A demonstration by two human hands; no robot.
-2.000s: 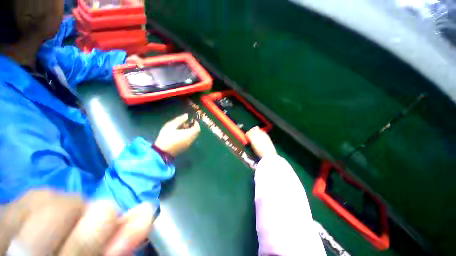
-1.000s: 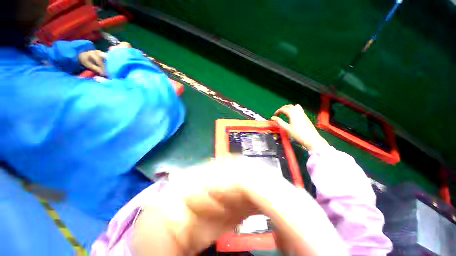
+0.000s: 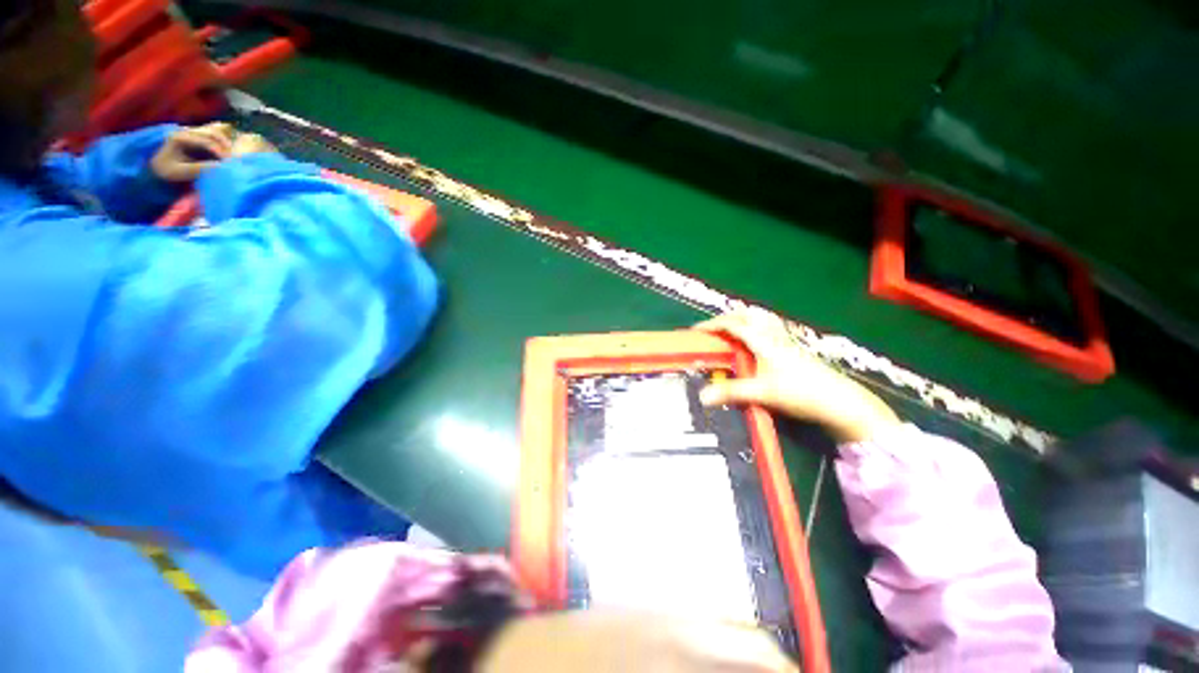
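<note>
An open-backed tablet [image 3: 664, 526] lies in a red frame [image 3: 538, 447] on the dark green bench before me. A large silver-white plate fills most of it, with a smaller bright patch above. My right hand [image 3: 796, 384] holds the frame's top right corner, thumb over the tablet's inner edge and fingers at the outer side. My left hand [image 3: 638, 644] is blurred at the bottom of the picture, over the frame's lower end, partly cut off. Its fingers are not clear. A dark band is on that wrist.
A person in a blue smock [image 3: 197, 316] works at the left over another red frame [image 3: 395, 208]. Red frames [image 3: 145, 72] are stacked beyond. Another framed tablet [image 3: 993, 283] lies on the green belt past the chipped edge strip [image 3: 631, 263]. A dark and grey stack [image 3: 1118, 539] stands at right.
My left hand has moved down off the tablet's middle, uncovering the silver-white plate. My right hand has closed over the frame's corner. The belt's framed tablet shows farther right.
</note>
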